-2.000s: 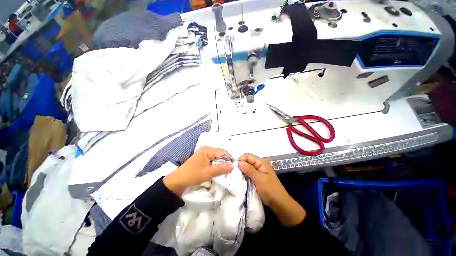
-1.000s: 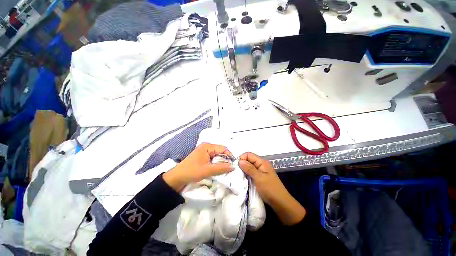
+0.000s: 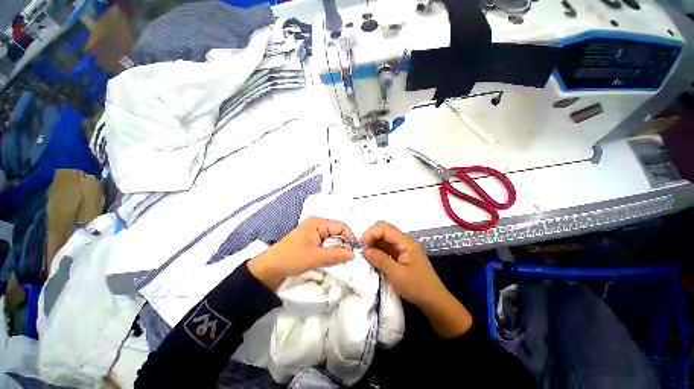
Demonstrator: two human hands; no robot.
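A puffy white garment piece is bunched at my lap, with a dark seam line running down its right part. My left hand pinches its upper edge between thumb and fingers. My right hand pinches the same seam edge just to the right, fingertips close to the left ones. A small dark-and-white bit of seam shows between the fingertips; thread ends are too small to tell. Blue-grey checked shell fabric and white layers lie on the table to the left.
Red-handled scissors lie on the bed of the white sewing machine, near a thin pale stick. Stacked white garment pieces are at the upper left. A blue crate with dark garments is at the lower right.
My right hand's fingers have shifted and lifted slightly at the seam edge, with the index finger more raised. My left hand stays nearly still. The view has tilted slightly.
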